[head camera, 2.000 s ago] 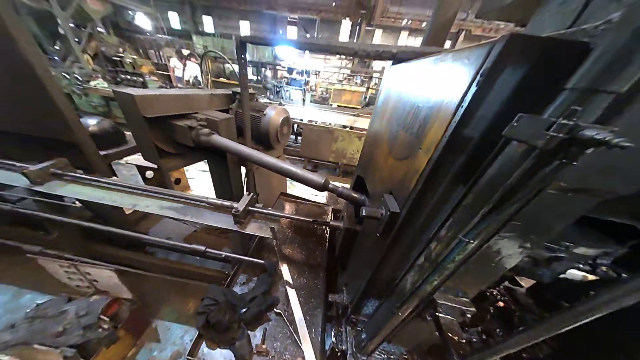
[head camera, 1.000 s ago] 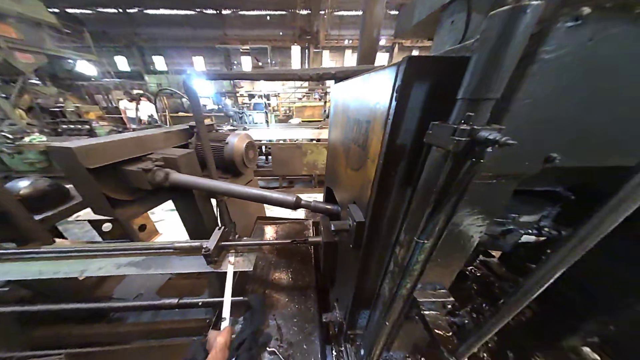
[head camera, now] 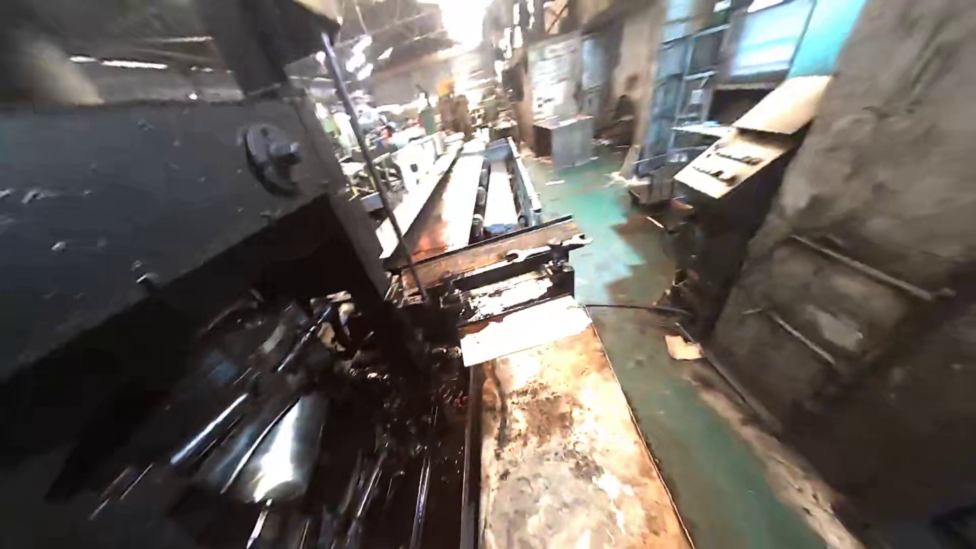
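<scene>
Neither of my hands shows in the head view. A stained flat metal cover (head camera: 564, 442) runs forward from the bottom edge, with a pale sheet (head camera: 526, 331) lying across its far end. Past that, an open-end wrench (head camera: 546, 250) rests on a crosswise metal ledge (head camera: 488, 255). To the left are the dark, oily inner parts of a large machine, including a shiny metal cylinder (head camera: 282, 450). Above them is a dark machine panel (head camera: 145, 206) with a round bolted fitting (head camera: 273, 158).
A thin rod (head camera: 370, 152) slants down beside the machine. Green floor (head camera: 671, 396) runs along the right side. A control console (head camera: 732, 162) with a sloped face stands next to a large stained machine body (head camera: 862, 305). Long troughs (head camera: 499, 191) extend into the distance.
The view has swung strongly to another side of the machine. A hand with a thin pale strip, seen at the bottom one second ago, is out of view now.
</scene>
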